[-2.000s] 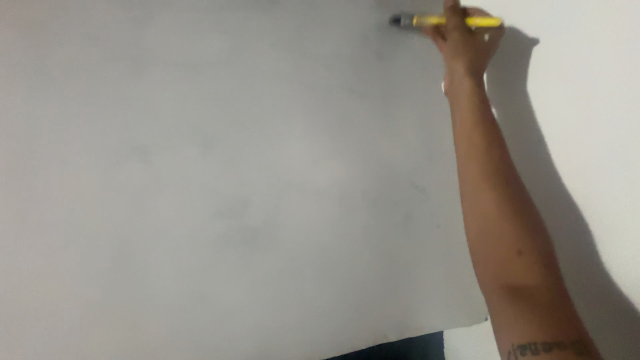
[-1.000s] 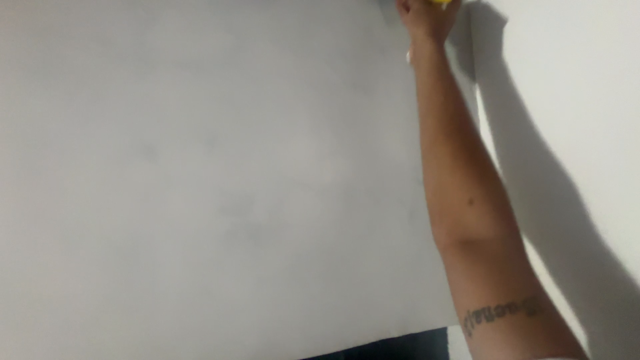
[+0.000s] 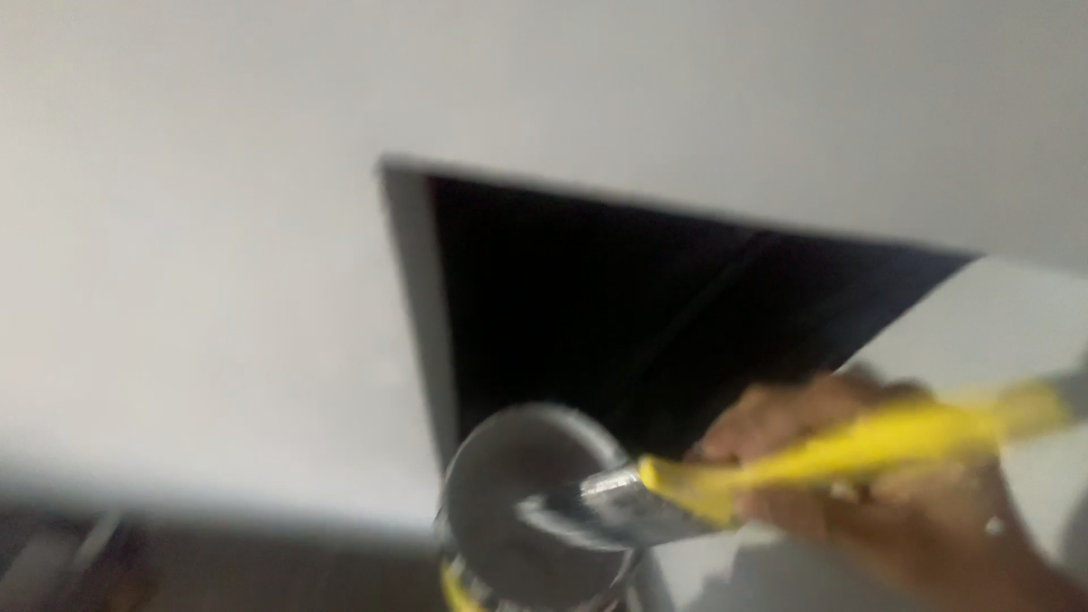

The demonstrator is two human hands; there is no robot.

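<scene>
My right hand (image 3: 875,484), at the lower right, grips the yellow handle of a paintbrush (image 3: 646,506). The bristles and metal ferrule lie over the mouth of a round paint can (image 3: 510,476) at the bottom centre; motion blur hides whether they touch the paint. Grey paint shows inside the can, and part of its outside is yellow. My left hand is out of view, and what supports the can is hidden.
A pale wall (image 3: 212,255) fills the left and top. A dark opening (image 3: 595,314) with a grey inner side cuts into it behind the can. Blurred dark things (image 3: 76,561) lie at the lower left.
The view has swung to the dark opening and the can. My right hand, earlier up at the grey surface with the brush, is now beside the can.
</scene>
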